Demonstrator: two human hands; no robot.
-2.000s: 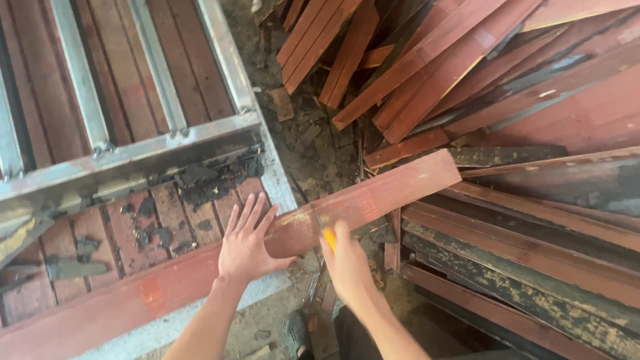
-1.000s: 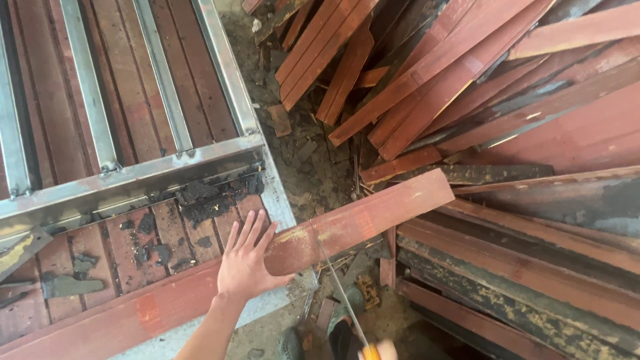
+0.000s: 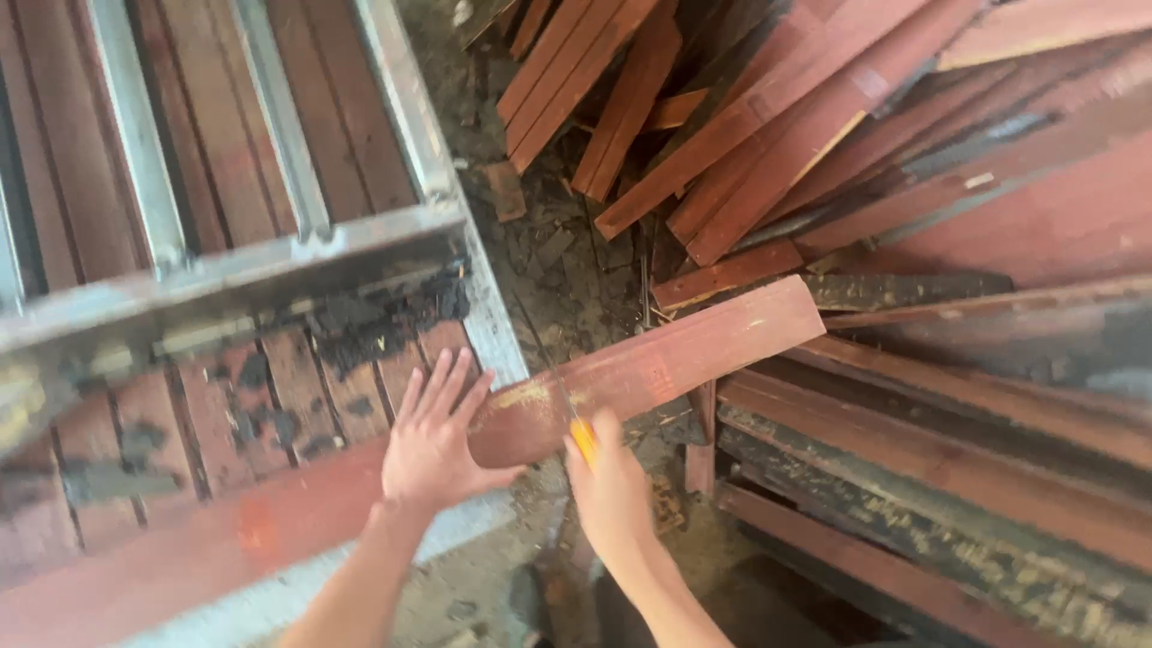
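A long red-painted wooden board [image 3: 720, 337] lies slantwise over the slatted metal-framed surface, its right end sticking out past the edge. My left hand [image 3: 438, 441] is flat on the board near that edge, fingers spread, with fingertips reaching onto the slats. My right hand [image 3: 607, 481] is closed around the yellow handle [image 3: 585, 441] of a handsaw. The thin saw blade [image 3: 551, 360] crosses the board just right of my left hand, and its far end shows beyond the board's upper edge. Pale sawdust lies on the board beside the blade.
Metal bars [image 3: 283, 117] of a frame rise at upper left, with dark flakes [image 3: 346, 324] on the wooden slats [image 3: 292, 369]. Many loose red boards [image 3: 765, 117] are piled at upper right. More stacked planks [image 3: 927, 459] stand at lower right. Debris litters the floor [image 3: 549, 243] between.
A second ago my right hand was lower, near the bottom edge, with much of the blade showing below the board. It has moved up close to the board. My left hand remains on the board.
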